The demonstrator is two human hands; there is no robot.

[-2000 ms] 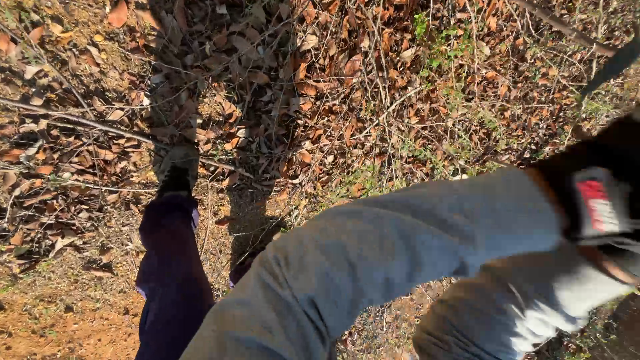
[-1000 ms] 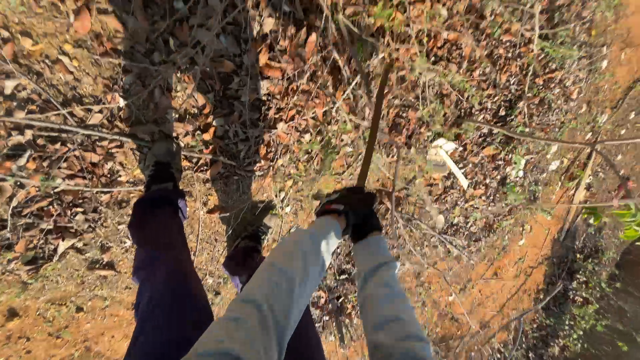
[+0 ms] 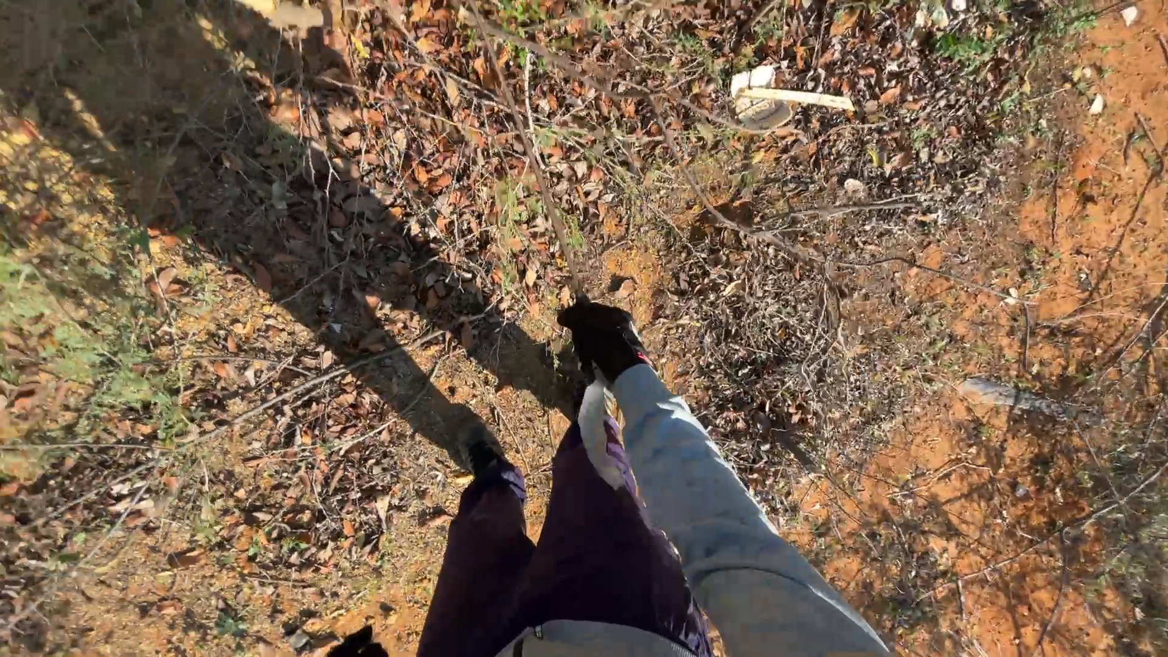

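Observation:
My right hand [image 3: 602, 338], in a black glove at the end of a grey-blue sleeve, is closed in front of my right knee. A thin brown stick [image 3: 546, 196] runs from its fingers toward the top of the view; where the stick ends is unclear among the twigs. Below the glove, a pale curved strip [image 3: 598, 438] lies over the purple trousers [image 3: 593, 547]; what it is cannot be told. Only the dark gloved tip of my left hand [image 3: 358, 644] shows at the bottom edge, left of my legs, and its fingers are mostly hidden.
Dry leaf litter [image 3: 438, 173] and tangled twigs cover the ground ahead. A bare branch [image 3: 776, 239] crosses toward the right. A pale flat object with a light strip [image 3: 794, 97] lies at the upper right. Orange soil [image 3: 912, 511] spreads at the right; long shadows fall to the upper left.
One second ago both gloved hands were together on a brown stick. Now my left hand is apart, at the bottom edge. The view has turned.

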